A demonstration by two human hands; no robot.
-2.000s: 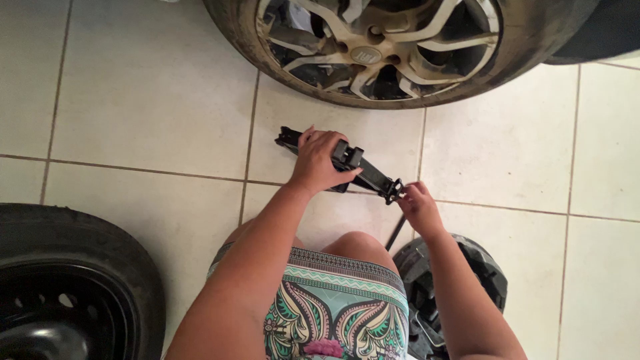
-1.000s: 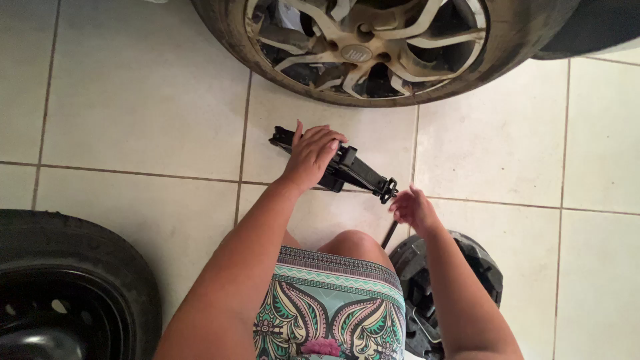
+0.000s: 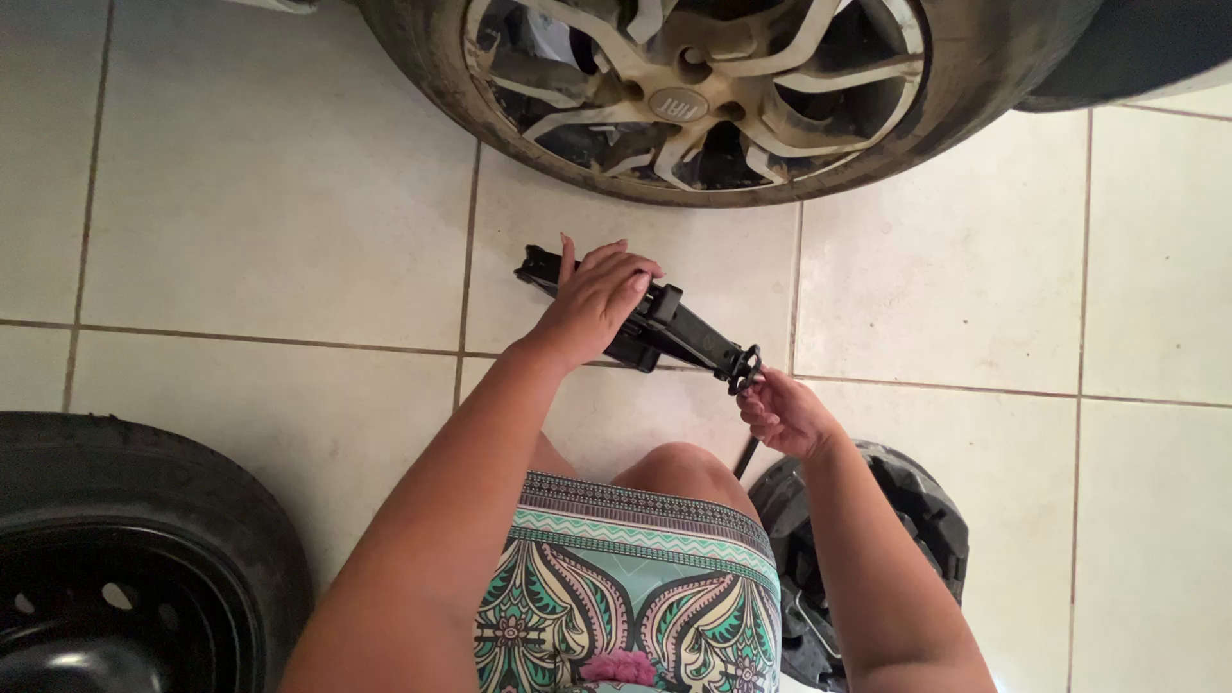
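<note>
A black scissor jack [image 3: 688, 337], folded low, lies slantwise between my knees and a car wheel. My left hand [image 3: 602, 298] rests over its left half, gripping the body with the fingers on top. At the jack's right end is a metal screw-end loop [image 3: 745, 370], where the fingertips of my right hand [image 3: 784, 409] are closed on it. My palms hide part of the jack and of the loop.
The car's dirty alloy wheel [image 3: 679, 104] stands just beyond the jack. A spare wheel [image 3: 183, 481] lies at the lower left on the tiled floor [image 3: 269, 212]. A black tool holder [image 3: 938, 510] sits by my right forearm, with a dark rod [image 3: 747, 456] near it.
My right hand was at the loop, stood slightly off it with loosened fingers one second ago, and is now back on it. My left hand stays on the jack.
</note>
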